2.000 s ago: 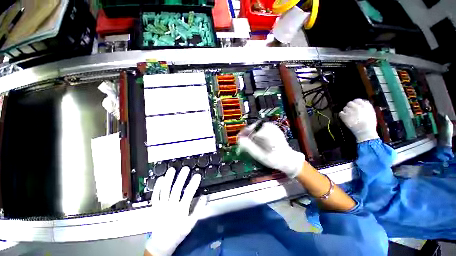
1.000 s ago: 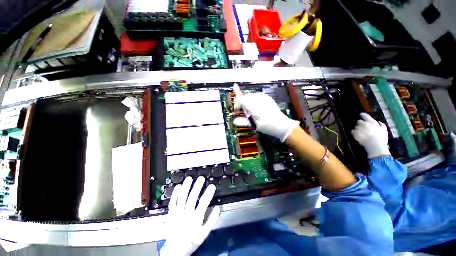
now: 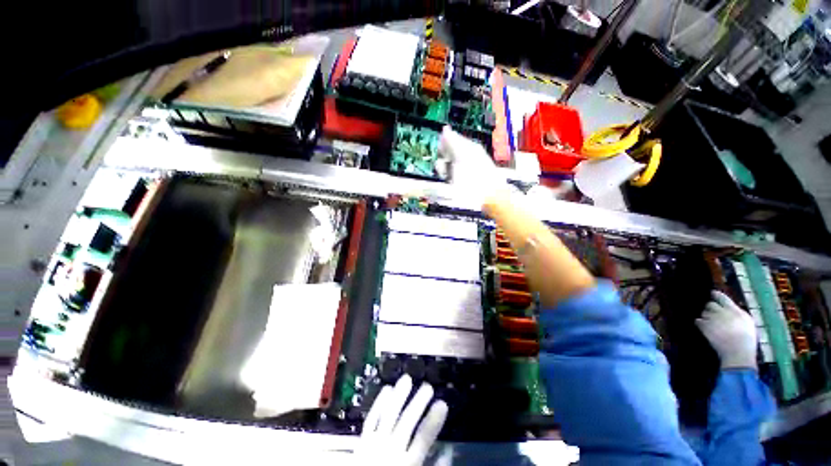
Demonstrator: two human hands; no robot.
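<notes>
A large circuit board (image 3: 538, 387) lies in a carrier on the rail line in front of me. White plates (image 3: 430, 289) cover its left part, with orange-copper coils (image 3: 518, 314) to their right. My left hand (image 3: 401, 420), in a white glove, has its fingers spread at the board's near edge, seemingly empty and partly cut off by the bottom edge. My gloved right hand (image 3: 470, 171) is stretched over the far rail at the tray of teal pieces (image 3: 416, 153), hiding its right side. That hand is blurred, and whether it holds anything cannot be told.
A white sheet (image 3: 296, 341) lies left of the carrier's reddish bar (image 3: 344, 300). Behind the rail are another board (image 3: 387, 59), a red bin (image 3: 554, 136), yellow rings (image 3: 612, 141) and a black tote (image 3: 729, 164). Another person's gloved hand (image 3: 729, 332) is at a board on the right.
My right hand has moved from over the coils to beyond the far rail, at the teal tray. My left hand stays near the board's near edge. The view has shifted left and further back.
</notes>
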